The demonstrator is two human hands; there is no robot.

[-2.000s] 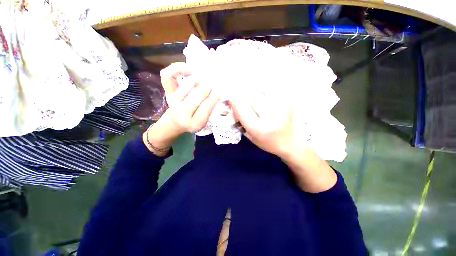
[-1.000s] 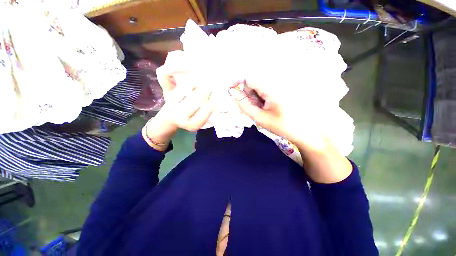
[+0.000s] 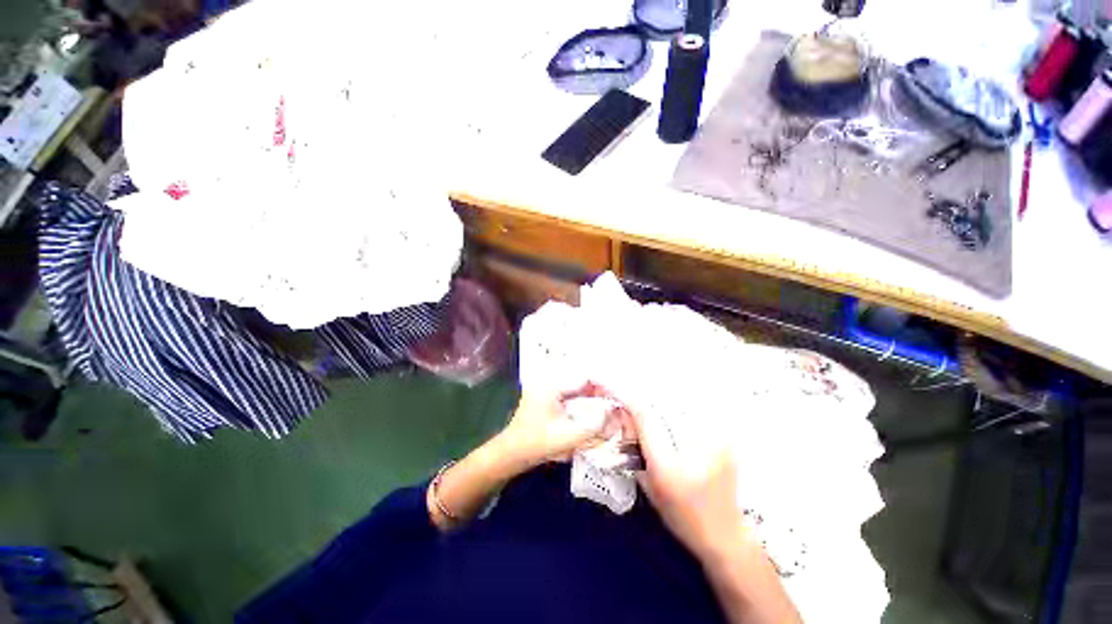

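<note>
A white garment with small flowers and a scalloped edge lies over my lap, overexposed. My left hand grips a bunched part of it, fingers closed on the cloth. My right hand is beside it, also closed on the garment, the fingertips close to the left ones. A small dark thing shows by the right fingers; I cannot tell what it is. A small white flap of cloth hangs below the hands. No needle can be made out.
White floral clothes are piled at left above striped cloth. The white table holds a phone, a black cylinder and a grey-brown mat with a pincushion and dark metal bits. Spools stand at right.
The view has tilted up, showing the tabletop. My right hand, which was apart from the left a second ago, is now close beside it on the bunched cloth.
</note>
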